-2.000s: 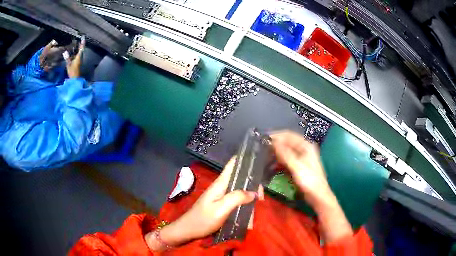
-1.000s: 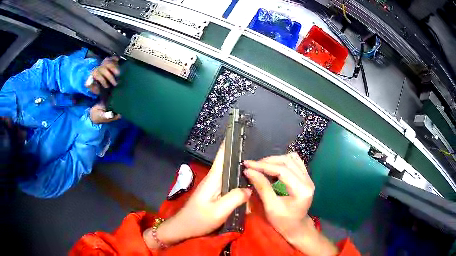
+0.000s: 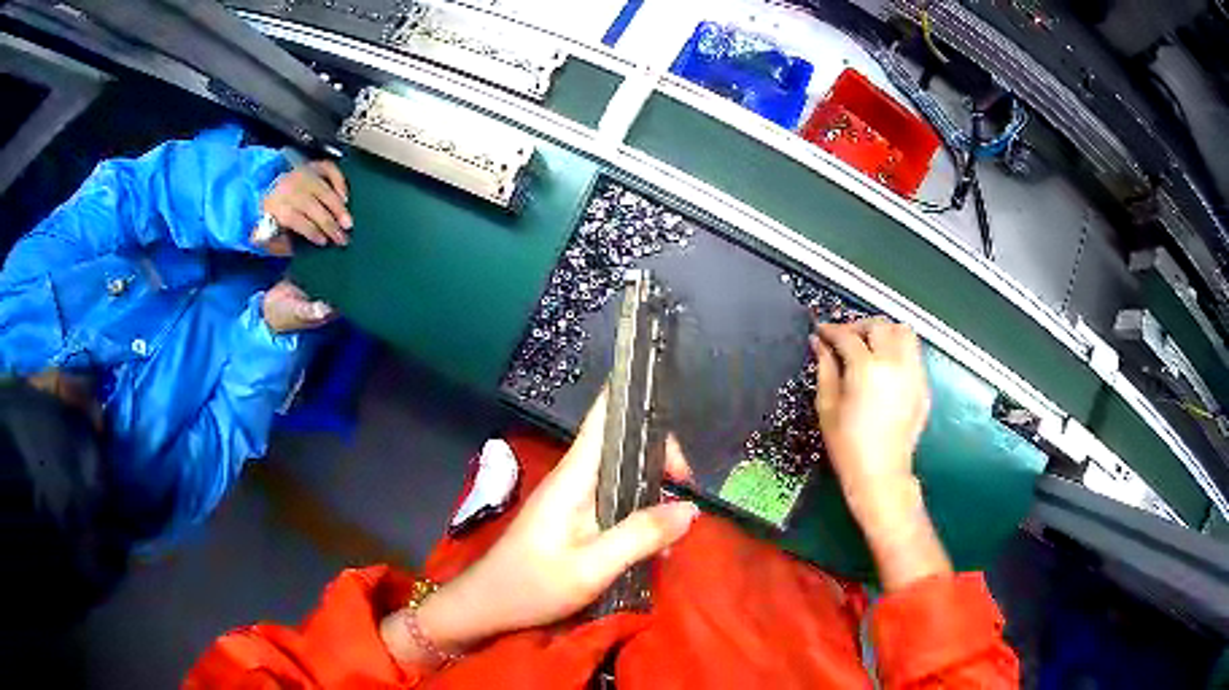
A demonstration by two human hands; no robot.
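Observation:
My left hand is closed around a long narrow dark grey carrier fixture, held upright over the near edge of the black parts tray. My right hand is over the tray's right side, fingertips bent down at the heap of small ring-like parts; whether a part is between the fingertips cannot be told. Another heap of small parts lies along the tray's left side. A green label is in the tray's near right corner.
Stacked fixtures lie on the green bench left of the tray. Beyond runs a green conveyor belt between pale rails, with a blue bin and red bin behind. A person in blue sits at the left.
My right hand has moved from the fixture out to the parts at the tray's right side. My left hand still holds the fixture. The green label is now uncovered. The neighbour's hands have shifted slightly.

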